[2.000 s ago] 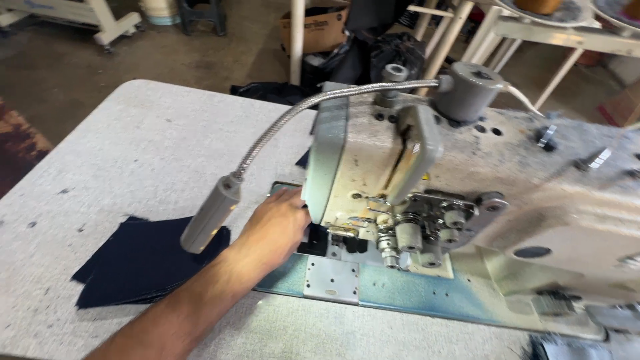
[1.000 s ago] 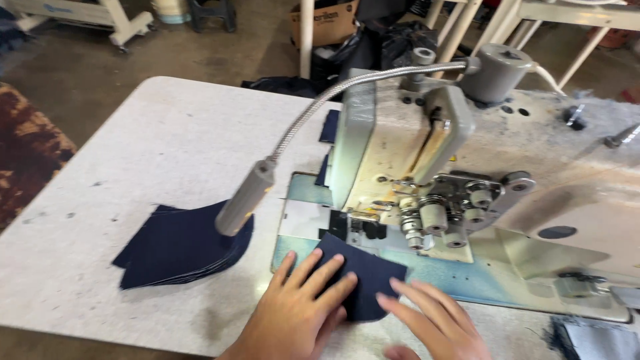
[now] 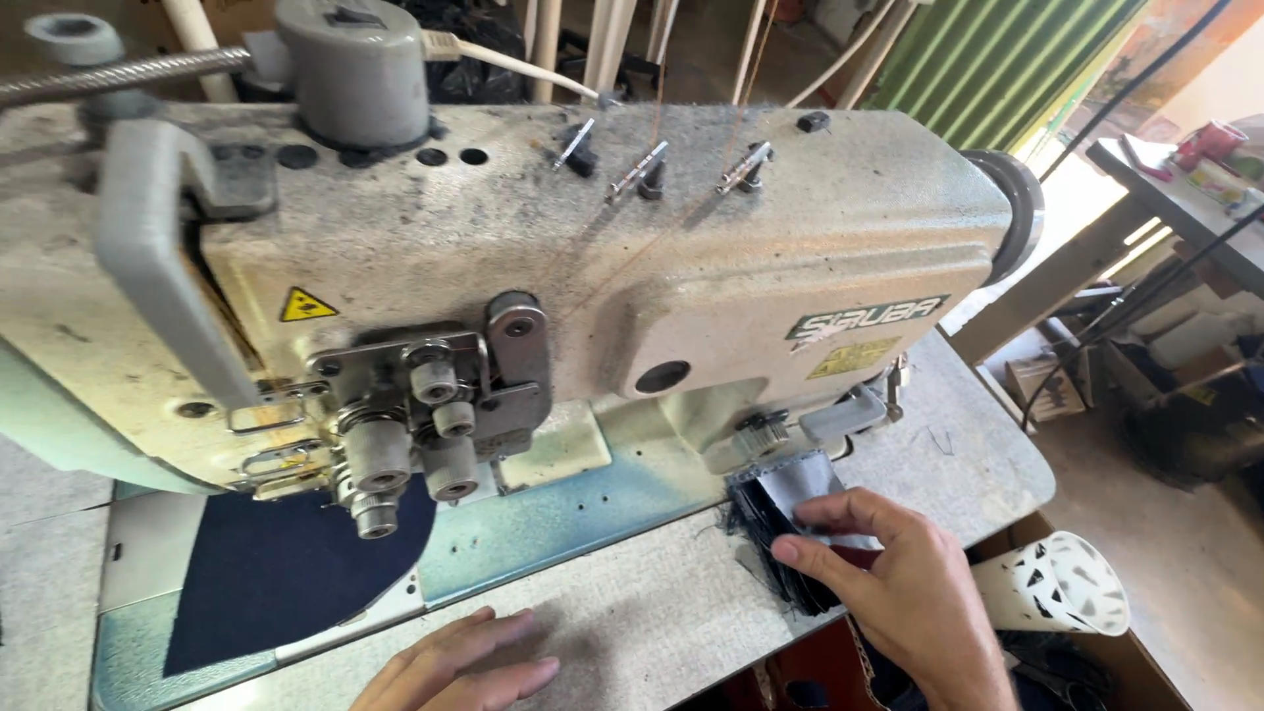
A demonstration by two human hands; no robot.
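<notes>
A Siruba industrial sewing machine fills the view. One dark navy fabric piece, curved along one edge, lies flat on the machine bed under the needle area; the presser foot is hidden behind the tension knobs. Below the bed, at the table's front, my left hand is empty with its fingers apart. Over at the right, my right hand has its thumb and fingertips at a stack of small dark fabric pieces, whose top piece shows a lighter grey side. Whether the fingers pinch a piece cannot be told.
A white patterned cup is tilted beside the table's right corner, above a cardboard box. Thread runs up from guides on the machine's top. A grey side table with small items stands at the upper right.
The view has swung right. My right hand has moved from the navy piece to the small stack at the right. My left hand, on the navy piece one second ago, is off it.
</notes>
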